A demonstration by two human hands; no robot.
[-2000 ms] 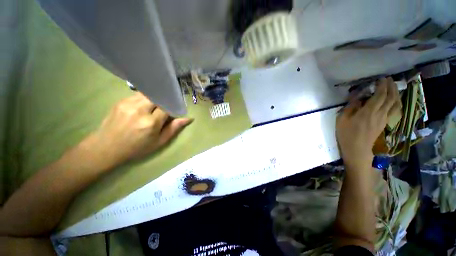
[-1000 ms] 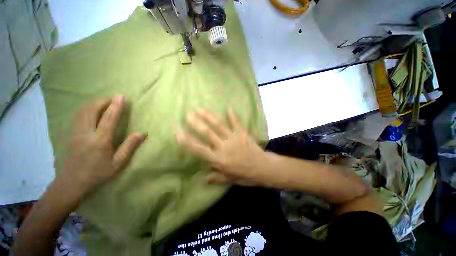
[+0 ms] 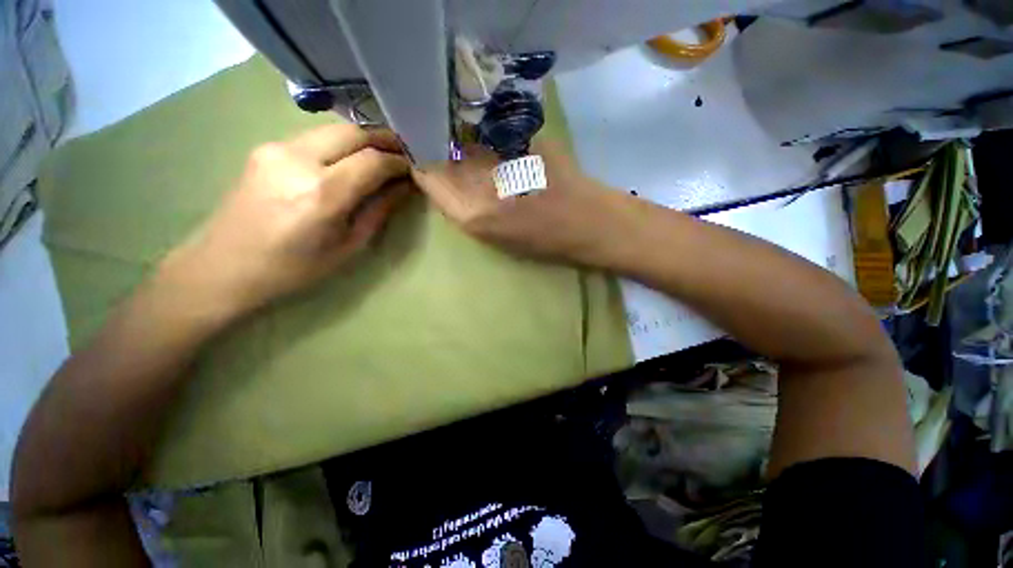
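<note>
The olive-green garment panel [image 3: 444, 333] lies over the machine table and hangs past its front edge. The sewing machine head [image 3: 389, 67] stands above it, with the white ribbed knob [image 3: 520, 175] in front of my right hand. My left hand [image 3: 322, 200] rests on the panel with fingers bent and fingertips together under the head; whether it pinches the cloth is hidden. My right hand [image 3: 489, 200] lies on the panel, its fingertips meeting the left ones near the needle area. Its fingers are partly hidden by the machine head and knob. The needle and presser foot are hidden.
A yellow-orange ring [image 3: 689, 42] lies on the machine bed. Narrow olive strips [image 3: 931, 222] stand by a yellow-orange holder [image 3: 873, 244] at the right end. Pale cloth pieces [image 3: 700, 433] lie below the table. More cloth [image 3: 31, 111] lies at the far left.
Both hands have moved from the spread cloth up to the needle area, fingertips together. The panel lies flatter and is shifted left at its far edge. The machine head appears closer.
</note>
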